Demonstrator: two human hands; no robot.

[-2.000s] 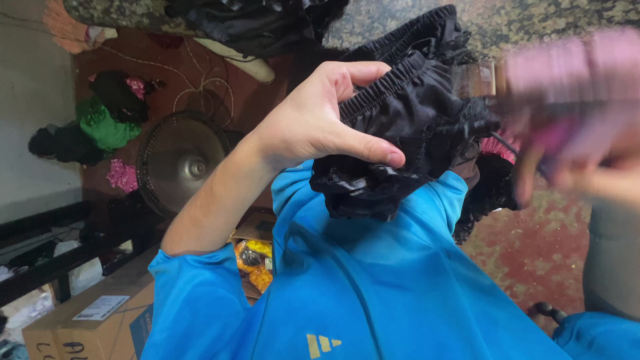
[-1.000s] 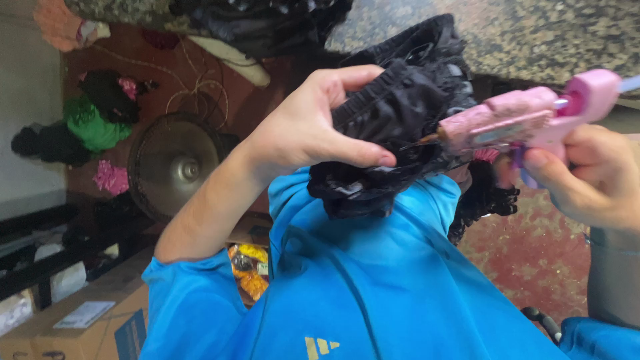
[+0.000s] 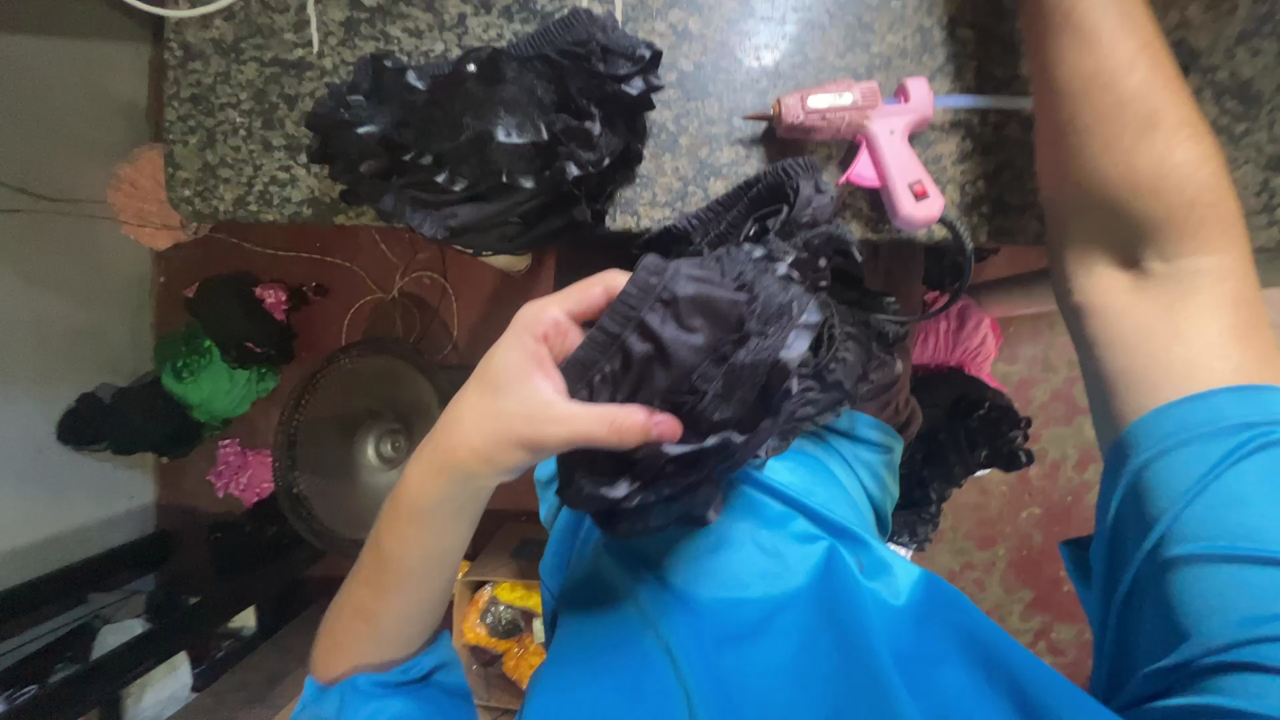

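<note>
My left hand (image 3: 560,390) grips a black ruffled garment with an elastic waistband (image 3: 700,370), thumb on its front and fingers inside or behind the band. The garment rests against my blue shirt, below the granite counter's edge. A pink hot glue gun (image 3: 860,125) lies on the counter, its metal nozzle pointing left and a glue stick in its back end. My right forearm reaches up past the glue gun, and the right hand is beyond the top of the view. A second black ruffled garment (image 3: 500,130) lies on the counter to the left.
The granite counter (image 3: 700,40) runs along the top. A round metal fan (image 3: 370,445) stands at lower left, near loose cords, a green cloth (image 3: 210,375) and a pink cloth (image 3: 240,472) on the floor. A cardboard box (image 3: 480,690) holds yellow packets. More black ruffled fabric (image 3: 945,440) hangs at right.
The glue gun, earlier in my right hand at the garment, is let go and lies on the counter. My right hand has moved up out of view. The view has shifted, showing more counter.
</note>
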